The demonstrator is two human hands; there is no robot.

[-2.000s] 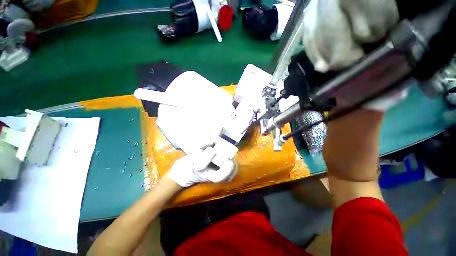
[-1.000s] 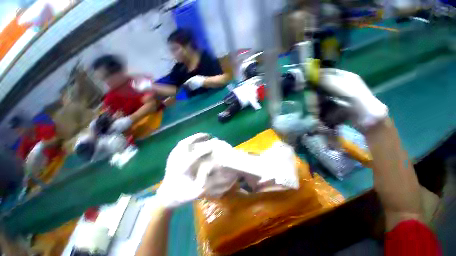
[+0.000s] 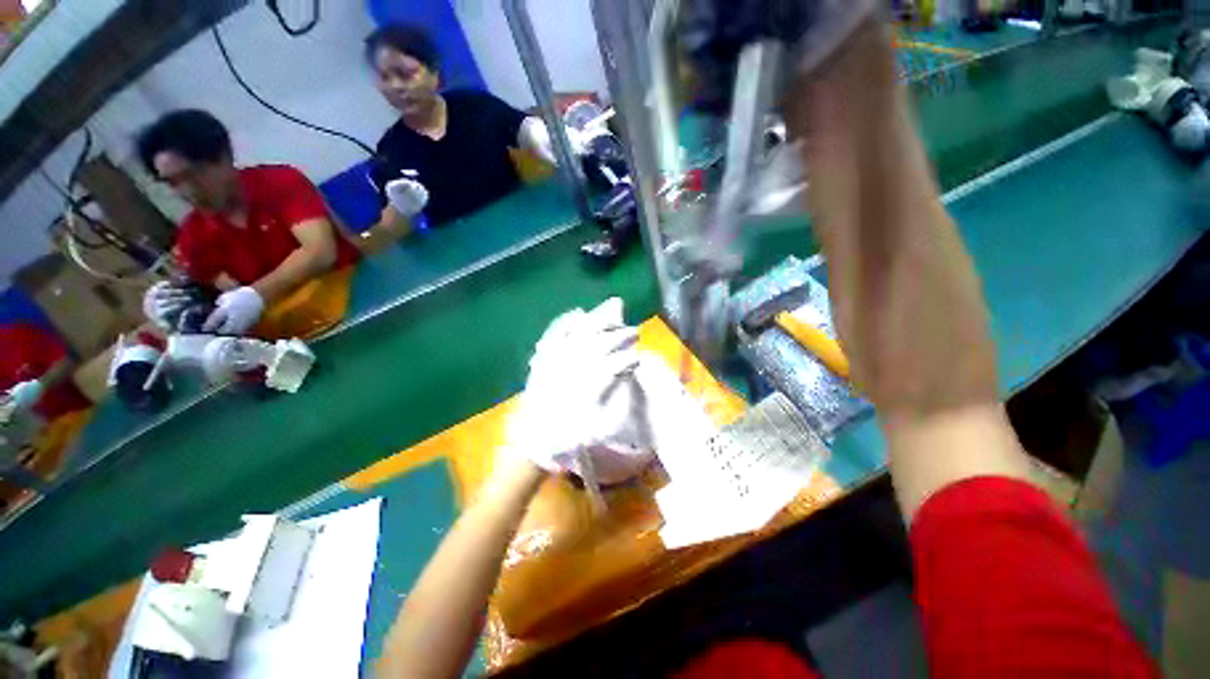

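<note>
My left hand [image 3: 577, 391], in a white glove, is closed on a white housing assembly on the orange tape-wrapped pad [image 3: 571, 584]. The glove hides much of the housing; its box-shaped base [image 3: 750, 464] with printed text points right and toward me. My right forearm reaches up to the top edge; the hand is cut off or lost in blur there, so its grip does not show. The power screwdriver [image 3: 763, 53] hangs beside it, dark and blurred, its metal nose [image 3: 706, 285] above the pad's back right.
Shiny bags of screws [image 3: 809, 378] with an orange-handled tool [image 3: 813, 342] lie right of the pad. Another white unit with a red part [image 3: 199, 597] lies on white paper [image 3: 342, 570] at left. Units and two seated people are across the green conveyor [image 3: 438, 332].
The view has swung up and left since the oldest frame. The housing is turned, its labelled base now toward the lower right. My right hand has risen toward the top edge.
</note>
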